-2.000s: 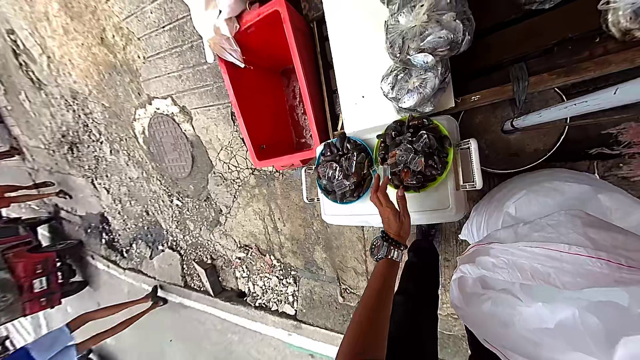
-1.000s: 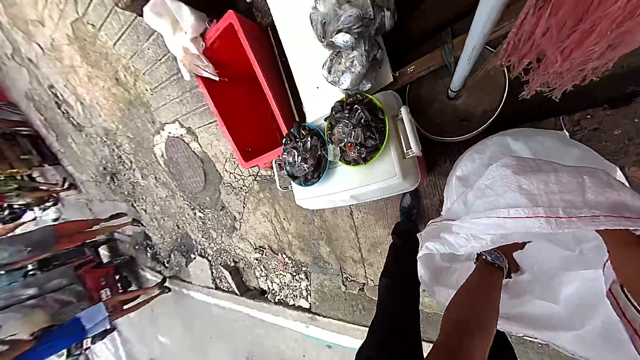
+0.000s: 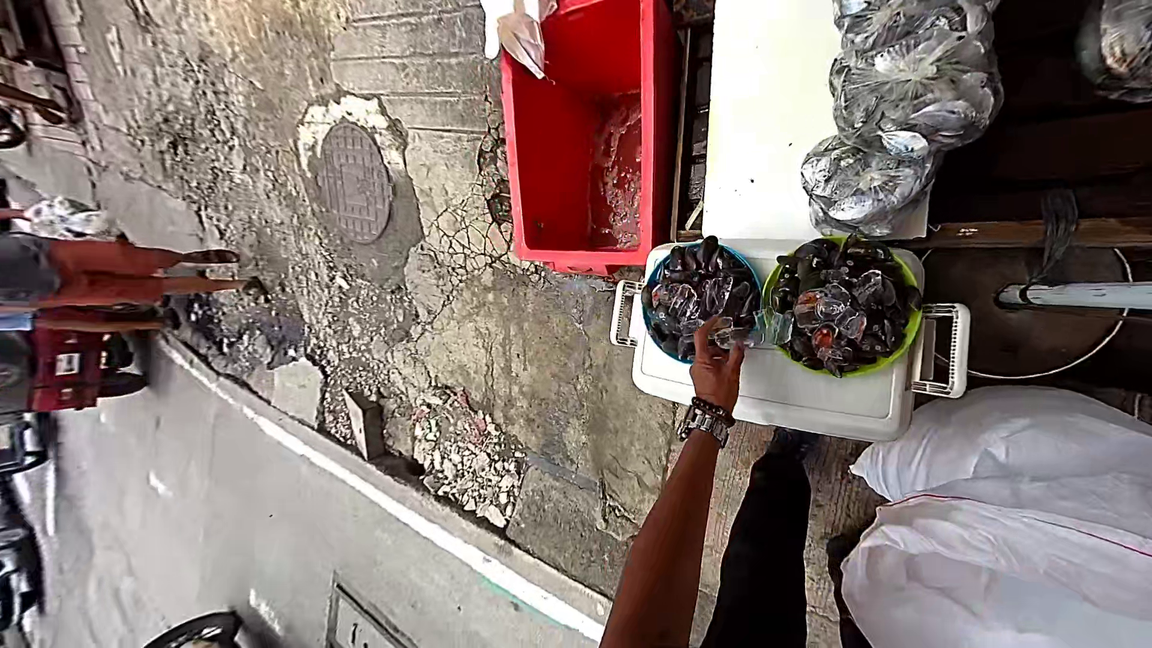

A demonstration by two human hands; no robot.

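Observation:
My left hand (image 3: 717, 371), with a watch and a dark bracelet on its wrist, reaches to the near edge of a blue round basin (image 3: 650, 328). Its fingers are at a small clear plastic piece (image 3: 733, 335); whether they grip it is unclear. Dark mussels (image 3: 697, 279) and clear plastic pieces fill this basin. Beside it a lime-green basin (image 3: 911, 337) holds more mussels and clear plastic, some with orange-red bits. Another clear piece (image 3: 774, 328) lies between the two basins. Both stand on a white cooler lid (image 3: 810, 396). My right hand is out of view.
A red bin (image 3: 553, 171) stands beyond the cooler, next to a white board (image 3: 765, 117) bearing bagged fish (image 3: 868, 180). White sacks (image 3: 999, 558) lie at the right. Rubble (image 3: 468, 454) and a curb are at the left; people's legs (image 3: 144, 270) show farther off.
One second ago my left hand was at the white sack at the right; now it is at the blue basin. Two seconds ago it was near the green basin. My right arm has left the view.

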